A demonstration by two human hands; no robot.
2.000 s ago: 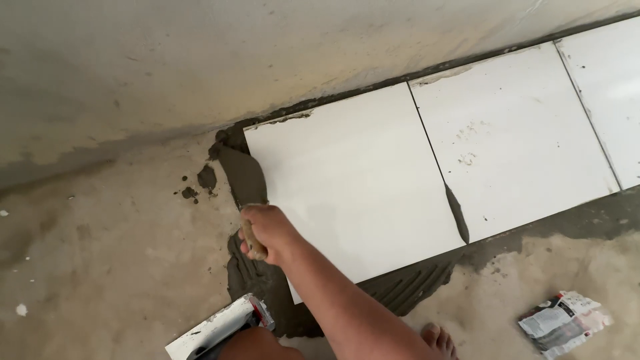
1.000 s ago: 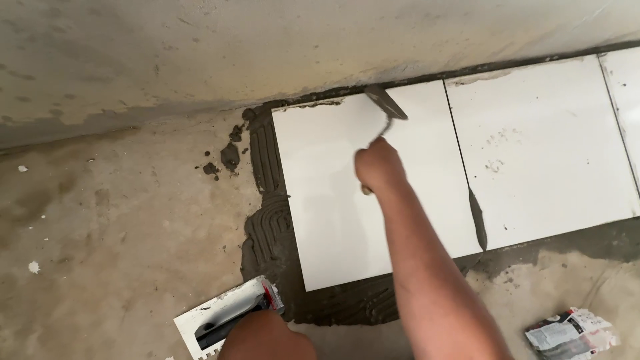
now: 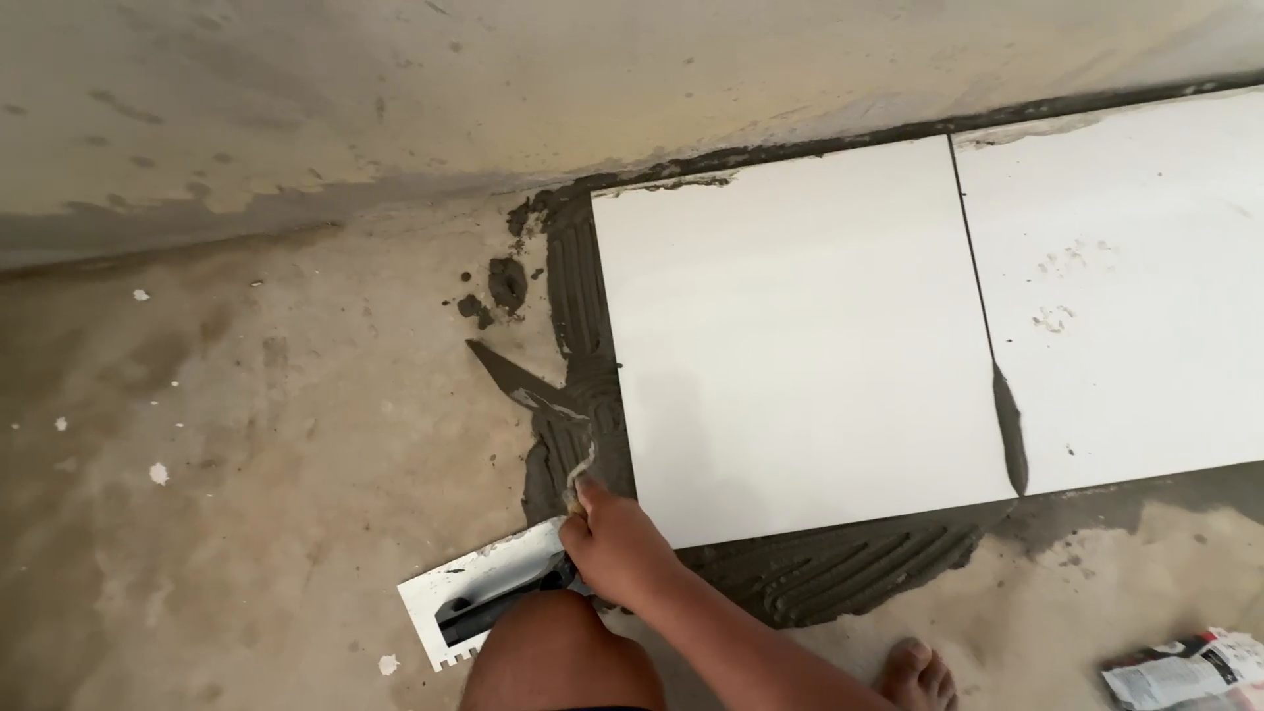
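My right hand (image 3: 617, 543) grips the handle of a pointing trowel (image 3: 523, 385), whose grey-coated blade is over the left edge of the ridged mortar (image 3: 578, 286). Just right of the blade lies a large white tile (image 3: 800, 346), with mortar along its left and lower edges. A dark joint separates it from a second white tile (image 3: 1136, 286), and a smear of mortar sits on the lower part of that joint. Below my hand, a notched trowel (image 3: 484, 592) with a black handle rests on the floor, partly behind my knee. My left hand is out of view.
A stained wall (image 3: 592, 79) runs along the top, with a dark mortar-filled gap beside the tiles. Mortar lumps (image 3: 506, 284) and white flecks dot the concrete floor (image 3: 296, 444). At the lower right are my bare foot (image 3: 918, 676) and a crumpled printed packet (image 3: 1190, 676).
My right hand was over the white tile a second ago with the trowel near its top edge; it has moved down and left, off the tile, still holding the trowel.
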